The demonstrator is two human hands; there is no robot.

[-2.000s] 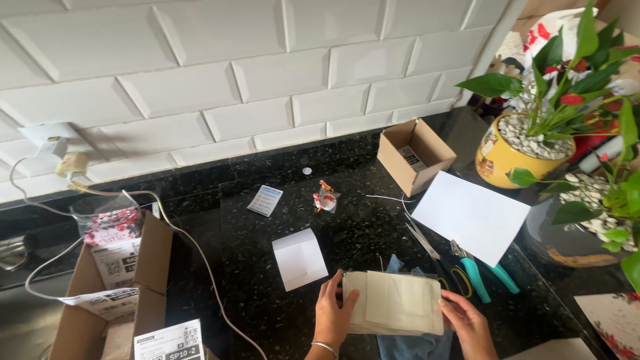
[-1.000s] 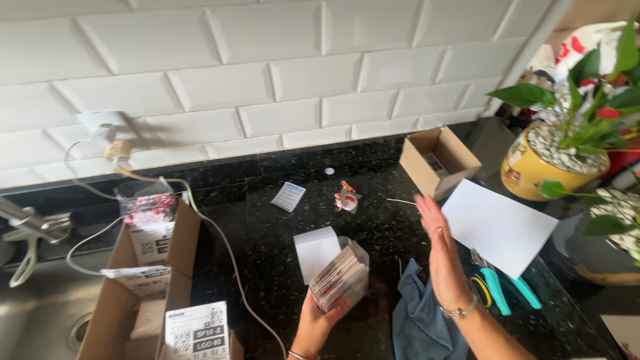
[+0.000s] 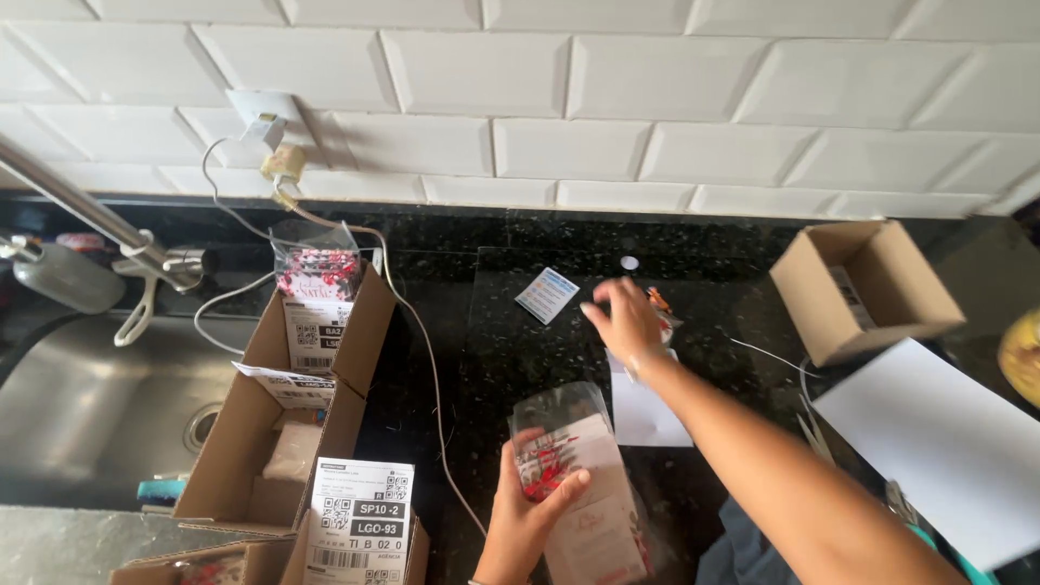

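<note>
My left hand grips a clear plastic bag of printed cards with red floral patterns, near the bottom centre. My right hand is raised over the counter, fingers apart, holding nothing that I can see. It is between a small printed leaflet on its left and a small clear packet with orange and red contents, partly hidden, on its right. Under my right forearm lies a white sheet, partly covered. A white round disc lies behind the hand.
Open cardboard boxes with labels and packets stand left, beside a steel sink and faucet. A white cable crosses the counter. At right are an open cardboard box, white paper, scissors and a blue cloth.
My right hand has moved left from beside the blue cloth toward the small leaflet and packet. The bag of cards stays in my left hand, turned to show its floral side. The view has shifted left.
</note>
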